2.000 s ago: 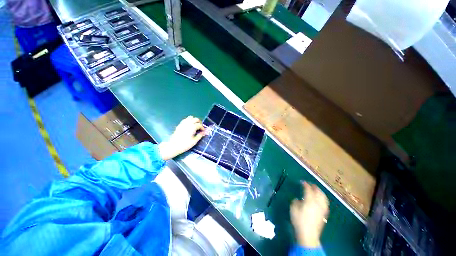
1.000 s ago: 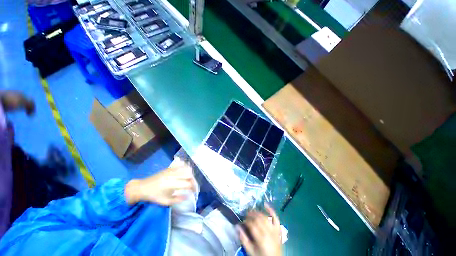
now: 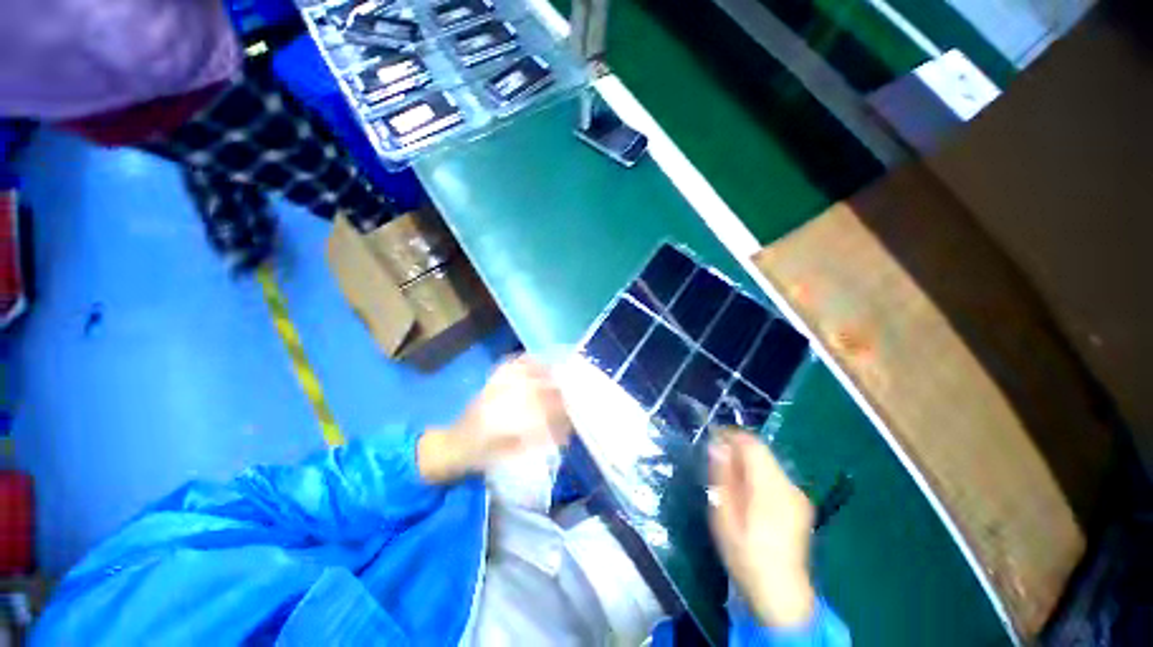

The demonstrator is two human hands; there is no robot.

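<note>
The panel packing sheet lies on the green bench mat, with dark rectangles in a grid under clear plastic. Shiny crinkled clear film spreads from its near left side. My right hand is over the near corner of the sheet, fingers bent; it is blurred and I cannot tell if it holds anything. My left hand is blurred at the bench's front edge, beside the film; its fingers are unclear. The dark tweezers lie partly hidden just right of my right hand.
A clear tray of units is at the upper left. A phone lies beside the metal post. A stained wooden board runs along the right. An open cardboard box is on the floor. A person in checked trousers is left of the bench.
The view has shifted, so the bench things sit further right. My right hand has moved up to the sheet's near corner. My left hand is nearer the film. A person now shows at upper left.
</note>
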